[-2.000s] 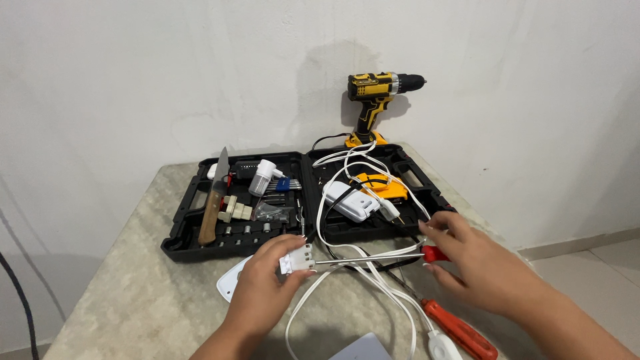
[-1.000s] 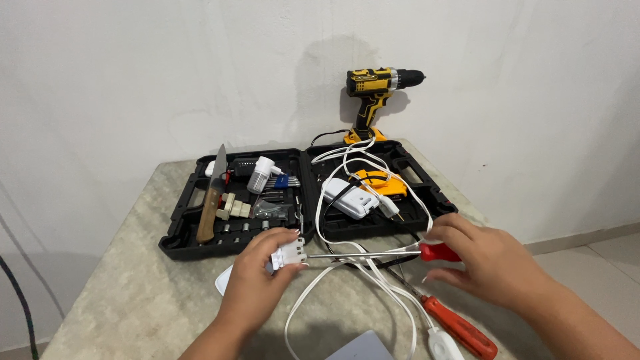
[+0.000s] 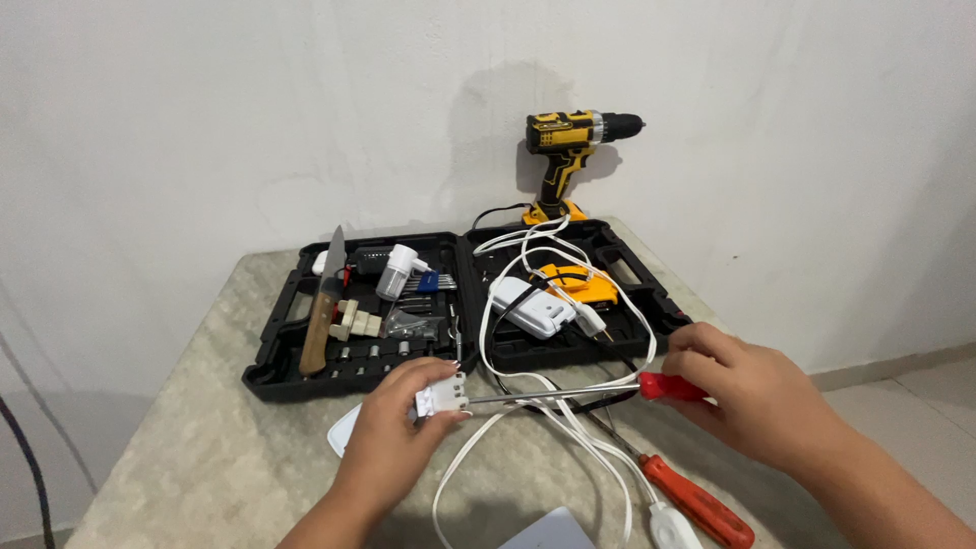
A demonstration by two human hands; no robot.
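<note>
My left hand (image 3: 393,431) grips a small white plastic electrical connector block (image 3: 444,396) between thumb and fingers, its slotted side facing right. My right hand (image 3: 736,389) holds the red handle of a screwdriver (image 3: 564,393), whose long metal shaft lies level and points left. The shaft's tip is at the connector's right side; whether it sits inside an opening I cannot tell. White cable (image 3: 457,465) loops under the shaft and over the table. Partly behind my left hand lies a white plastic piece (image 3: 345,431).
An open black tool case (image 3: 267,381) holds a wood-handled knife (image 3: 316,328), sockets, hex keys, a white device (image 3: 530,305) and a yellow part (image 3: 579,286). Behind it stands a yellow-black cordless drill (image 3: 564,137). A red-handled screwdriver (image 3: 698,499) and a white inline switch (image 3: 671,526) lie at front right.
The connector in my left hand has moved slightly left since two seconds ago and is tilted differently. My right hand still holds the screwdriver, its grip on the handle shifted.
</note>
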